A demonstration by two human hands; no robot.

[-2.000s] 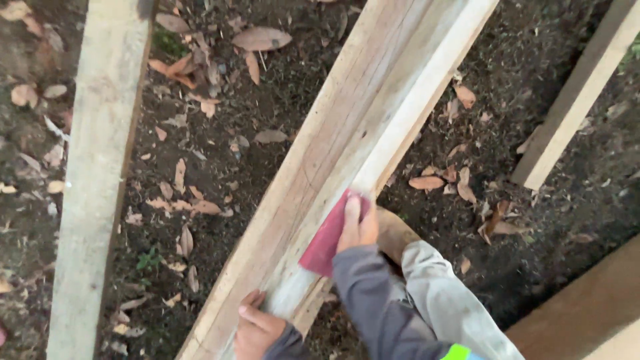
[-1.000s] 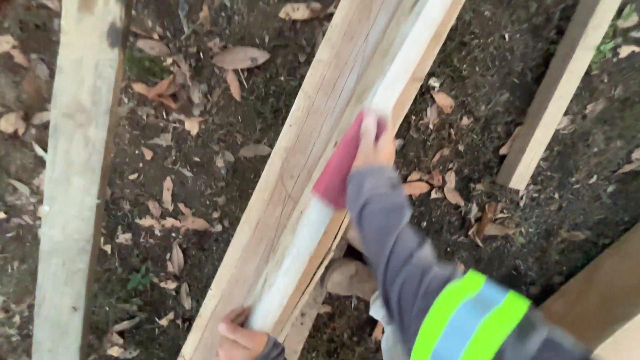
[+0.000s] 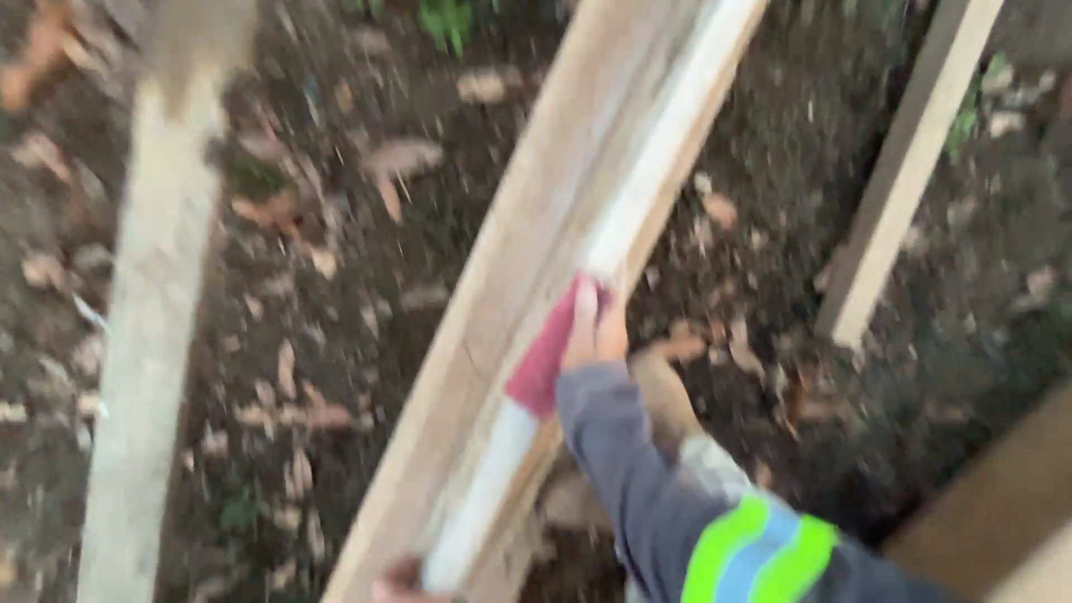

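Observation:
A long wooden beam runs diagonally through the middle of the view, with a pale, narrow raised strip along its right side. My right hand presses a piece of red sandpaper over that strip, thumb on top. At the bottom edge, my left hand rests at the beam beside the lower part of the strip; it is blurred and partly cut off by the frame. The right sleeve is dark grey with a yellow-green reflective band.
Another timber stretches along the left. A thinner post lies upper right, and a brown board crosses the lower right corner. Dark soil with dry leaves lies between them. A boot and pale trouser leg show beside the beam.
Since one second ago, my right hand has moved down along the strip with the red sandpaper; between the two earlier frames it moved up. My left hand stays near the beam's lower end.

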